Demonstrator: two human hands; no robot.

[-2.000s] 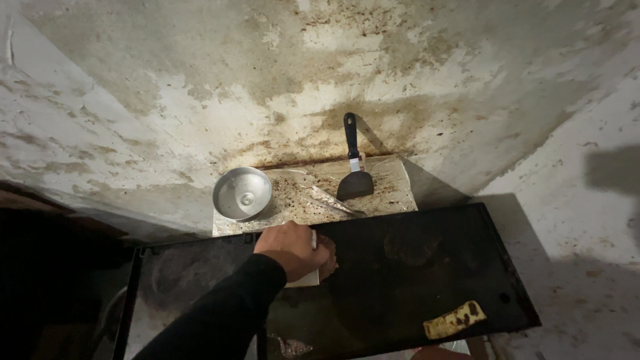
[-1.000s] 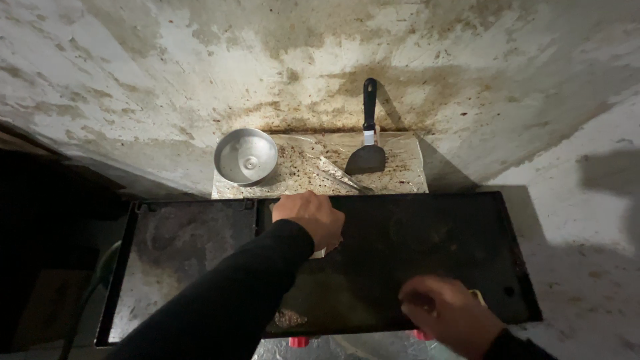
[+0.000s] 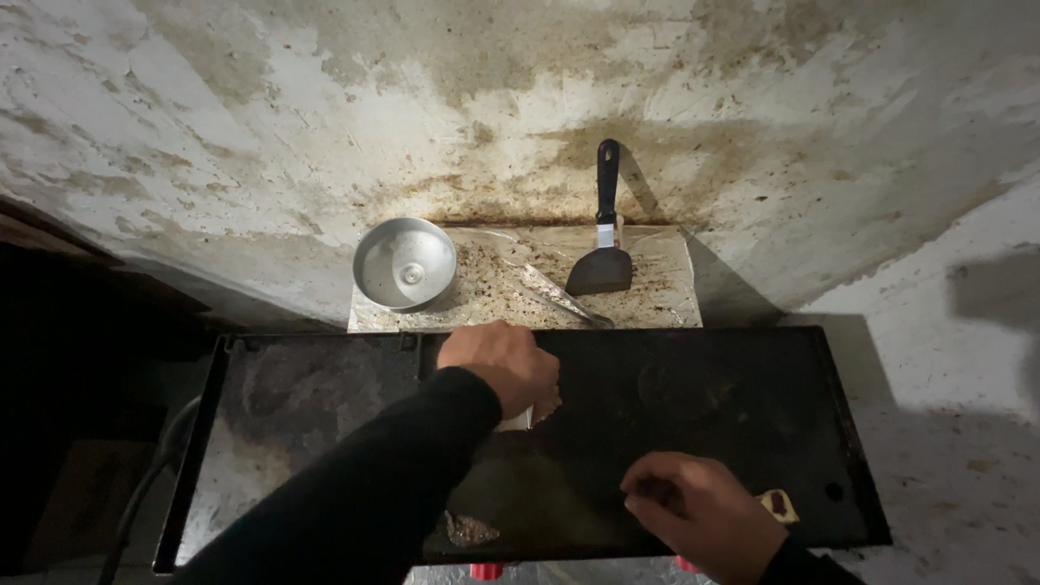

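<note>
My left hand is closed around something over the middle of the black griddle; a pale flat edge shows beneath it, beside a piece of browned meat. What the fingers grip is mostly hidden. My right hand hovers over the front right of the griddle, its fingers curled with a gap between thumb and forefinger, and I see nothing held there. Partly behind it lies a yellow piece of food with dark spots. Another small piece of meat rests near the front edge.
Behind the griddle, a grease-spotted, foil-covered surface bears a round metal bowl, metal tongs and a black-handled spatula leaning on the stained wall. Red knobs show at the front; a hose hangs at the left.
My right hand has come into view over the griddle's front right and now partly covers the yellow food, which lay in plain sight two seconds ago. My left hand stays near the middle.
</note>
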